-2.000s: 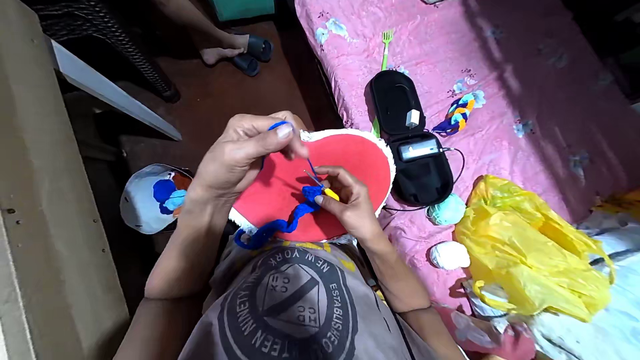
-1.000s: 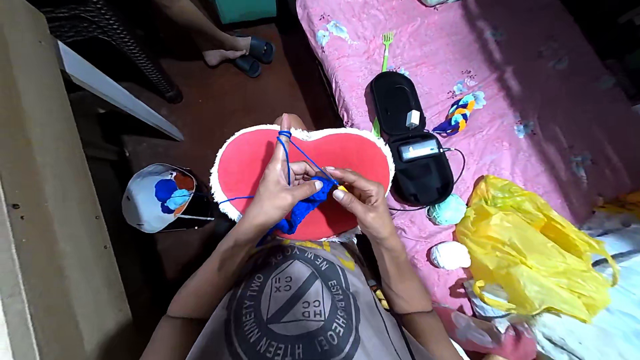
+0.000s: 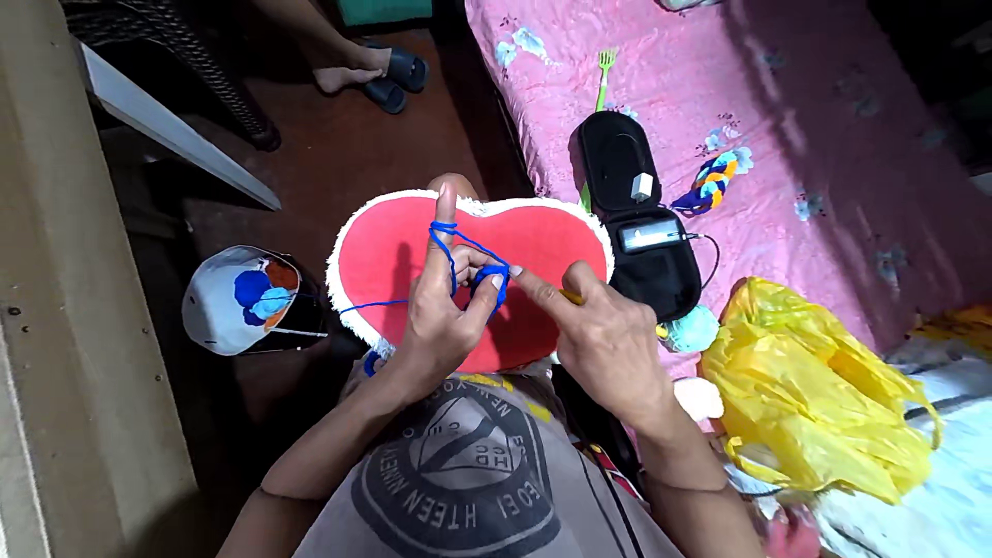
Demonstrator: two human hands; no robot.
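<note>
My left hand (image 3: 446,310) pinches a piece of blue crochet work (image 3: 493,288) between thumb and fingers. Blue yarn (image 3: 443,226) is looped around its raised index finger and trails off to the left. My right hand (image 3: 608,337) holds a crochet hook with a yellow handle (image 3: 572,297), mostly hidden in the fingers, and its index fingertip touches the edge of the blue work. Both hands are over a red heart-shaped cushion (image 3: 372,263) with white fringe, which lies on the lap.
At left stands a white container (image 3: 209,302) with blue and orange yarn. On the pink-covered bed (image 3: 783,194) lie an open black case (image 3: 655,271), a braided yarn piece (image 3: 714,182), a mint yarn ball (image 3: 692,329), a green plastic fork (image 3: 604,77) and a yellow plastic bag (image 3: 814,387). Another person's feet (image 3: 353,74) are at the upper left.
Two seconds ago my left hand was raised, drawing the yarn; now it holds the blue work with yarn around its upright index finger. My right index finger has stretched out toward the work.
</note>
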